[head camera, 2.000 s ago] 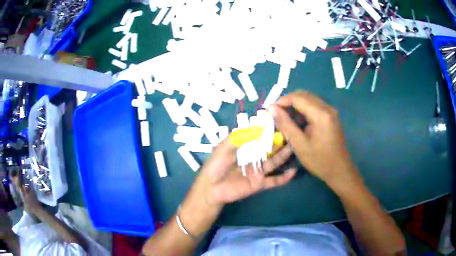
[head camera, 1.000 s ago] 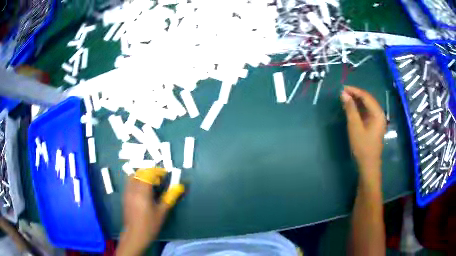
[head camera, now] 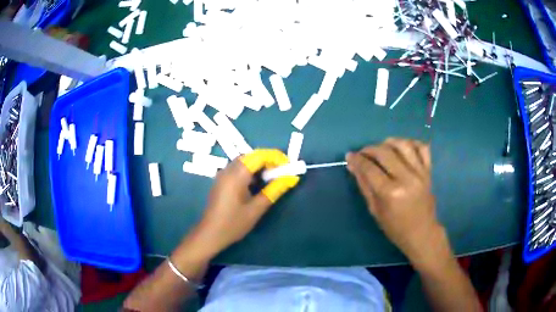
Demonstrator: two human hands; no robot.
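Note:
My left hand (head camera: 259, 180), with yellow finger cots on thumb and fingertips, is shut on a white sleeve (head camera: 295, 168) that points right. My right hand (head camera: 393, 183), bare, holds a thin pale stem (head camera: 326, 164) between its fingertips. The stem's left end meets the sleeve's right end; whether its tip is inside cannot be told. The stem's other end is hidden in my right hand. Another white sleeve (head camera: 295, 145) lies just above the held one. A large heap of white sleeves (head camera: 256, 36) lies at the back.
A blue tray (head camera: 91, 225) at left holds several white pieces. Stems with red wires (head camera: 436, 49) are heaped at back right. A right blue tray (head camera: 541, 164) holds slim silvery pieces. A white tub (head camera: 25, 152) stands far left, near another person's arm and sleeve (head camera: 27, 274).
Earlier, my left hand held several white pieces; these now lie in the left tray. Since then, my left hand has picked up a sleeve and my right hand a stem, and both have come together.

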